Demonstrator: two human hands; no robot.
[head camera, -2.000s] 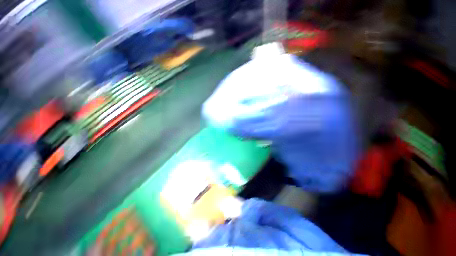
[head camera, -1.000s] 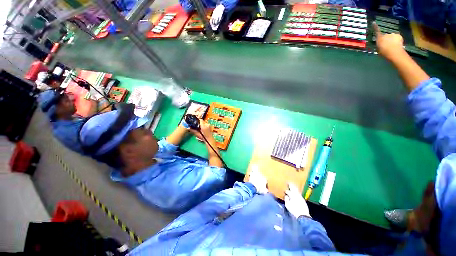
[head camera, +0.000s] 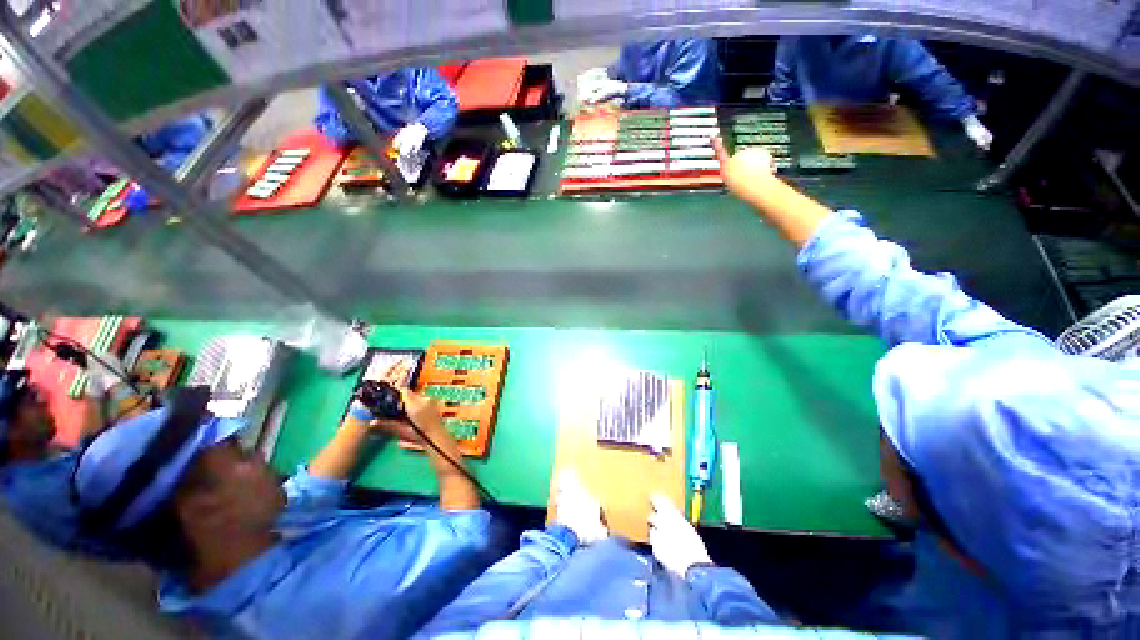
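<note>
The tan work board (head camera: 615, 481) lies flat on the green bench in front of me. A striped silvery-grey piece (head camera: 635, 410) lies on its upper right part. My left hand (head camera: 579, 506), in a white glove, is at the board's near left edge. My right hand (head camera: 676, 535), also white-gloved, is at its near right corner, fingers on or against the board. Glare and small size hide whether either hand grips the board. A light-blue electric screwdriver (head camera: 704, 431) lies right of the board, tip away from me. A white strip (head camera: 731, 484) lies beside it.
A left neighbour holds a black screwdriver (head camera: 381, 400) by an orange fixture (head camera: 498, 398). A right-hand person (head camera: 1025, 463) reaches across the dark green belt (head camera: 500, 269), pointing at the red carrier board (head camera: 640, 189). Workers sit opposite. A white fan (head camera: 1103, 330) is far right.
The view has turned to the right and levelled, so the bench things appear further left. My hands remain at the board's near edge. The right-hand person leans in, still pointing across the belt.
</note>
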